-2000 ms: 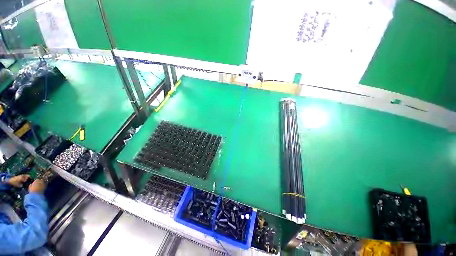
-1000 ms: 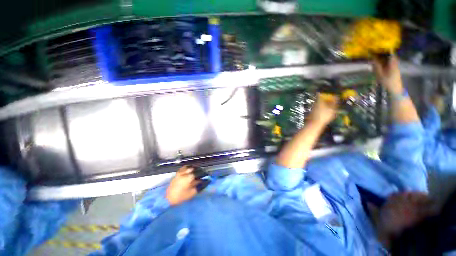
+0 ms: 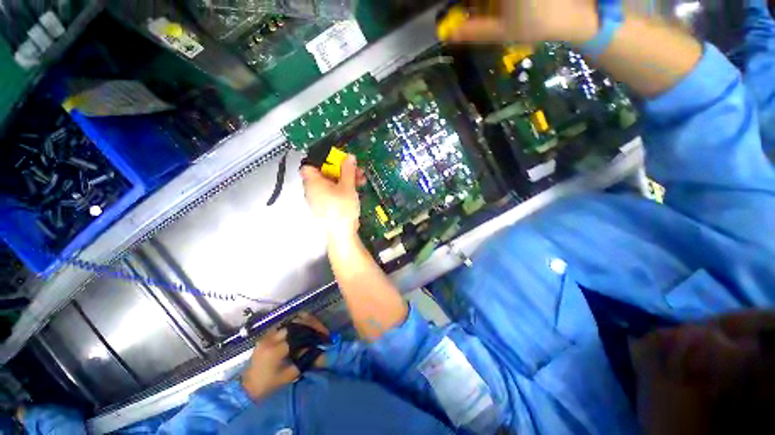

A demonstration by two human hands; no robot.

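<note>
My left hand [image 3: 270, 364] is at the conveyor's near edge, low in the head view, fingers bent. My right hand [image 3: 313, 330] meets it, mostly hidden behind black material [image 3: 302, 341]. I cannot tell whether this black is finger coverings or held parts. Both hands are small and blurred. Beyond them are bare metal conveyor plates [image 3: 223, 229]. A green circuit board [image 3: 425, 161] lies in a dark carrier to the right, with a narrow green strip [image 3: 333, 110] at its far edge. A blue bin [image 3: 127, 166] at the far left holds loose black cylinders [image 3: 55, 183].
A person at my right reaches one hand [image 3: 333, 204] with a yellow block [image 3: 336, 161] over the board's left edge; their other hand [image 3: 527, 21] is above a second board [image 3: 557, 106]. A coiled blue cord [image 3: 153, 279] crosses the conveyor. A black strap-like piece [image 3: 279, 178] lies near the rail.
The view has swung down from the shelf and then tilted and turned. The neighbour's hand now has a yellow block at the nearer board. My hands remain together at the near edge.
</note>
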